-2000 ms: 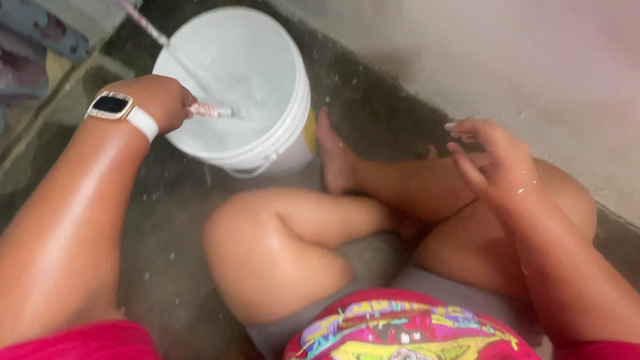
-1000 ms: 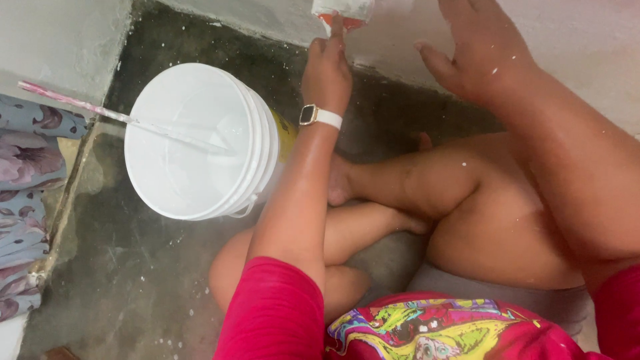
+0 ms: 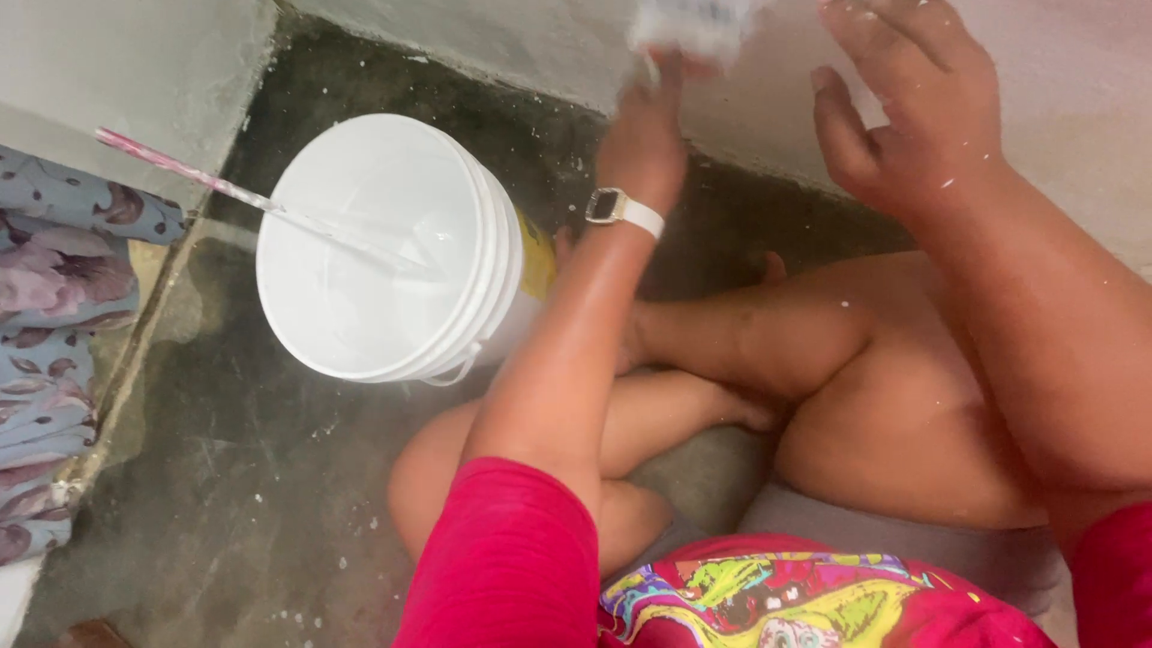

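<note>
My left hand (image 3: pixel 643 135), blurred and wearing a watch, grips a paintbrush (image 3: pixel 688 31) against the lower wall at the top; the brush is blurred and cut by the frame edge. My right hand (image 3: pixel 918 108) is raised at the upper right near the wall, fingers spread, holding nothing, with white paint specks on it. A white plastic bucket (image 3: pixel 378 247) stands left of my left forearm. Whitish liquid seems to lie inside it, and a paint-smeared stick (image 3: pixel 184 171) leans over its rim with its lower end inside.
The pale wall (image 3: pixel 504 45) meets a dark, paint-specked concrete floor (image 3: pixel 207 450). A floral curtain (image 3: pixel 54 333) hangs at the left beside a raised floor edge. My crossed legs (image 3: pixel 891 387) are right of the bucket. A brown object (image 3: pixel 94 634) shows at the bottom left.
My left hand has moved from over the bucket, two seconds ago, to the wall with the brush. My right hand has risen from above my leg toward the wall. The view has shifted.
</note>
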